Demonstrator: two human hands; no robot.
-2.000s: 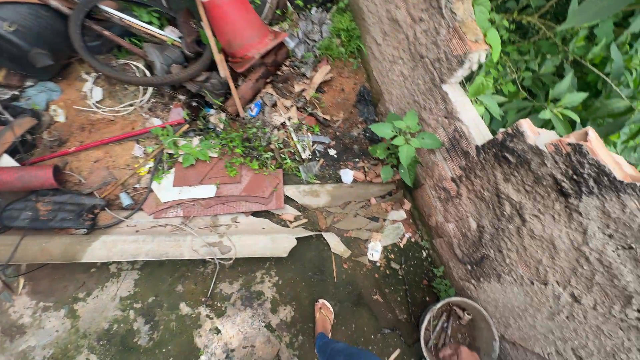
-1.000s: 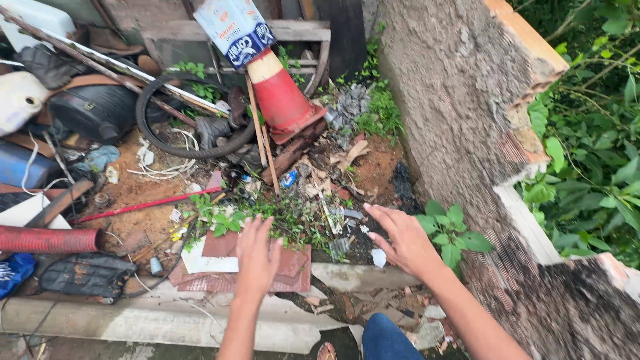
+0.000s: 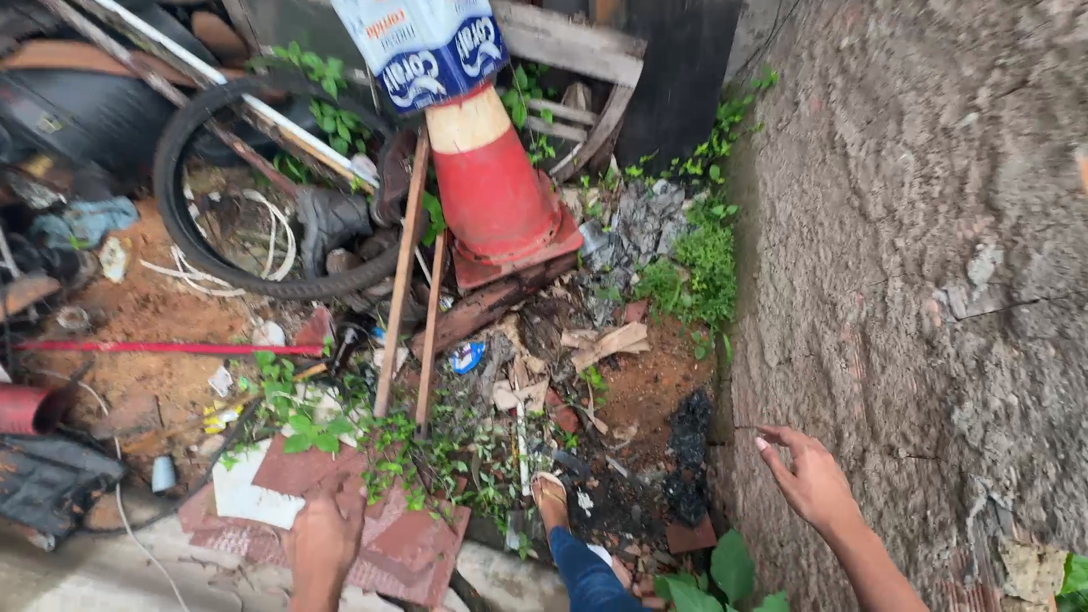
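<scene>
My left hand (image 3: 325,531) hangs at the lower left over reddish tile pieces (image 3: 408,540) and a white tile piece (image 3: 246,484); it is blurred, and its fingers look curled with nothing seen in them. My right hand (image 3: 803,476) is at the lower right in front of the rough wall (image 3: 901,280), fingers apart and holding nothing. Between the hands, my sandalled foot (image 3: 551,501) rests among weeds and debris. Beyond stands a tilted red and white traffic cone (image 3: 497,191) with a printed paint carton (image 3: 425,47) on its top.
A bicycle tire (image 3: 174,200), two wooden sticks (image 3: 399,280) and a red rod (image 3: 170,348) lie to the left of and below the cone. Black crumpled plastic (image 3: 687,459) lies along the wall's foot. A broad-leaved plant (image 3: 731,574) grows near my right hand.
The view has moved closer to the cone. My foot is now among the debris beyond the concrete edge. Both hands, out over the debris a second ago, are now lower in view and farther apart.
</scene>
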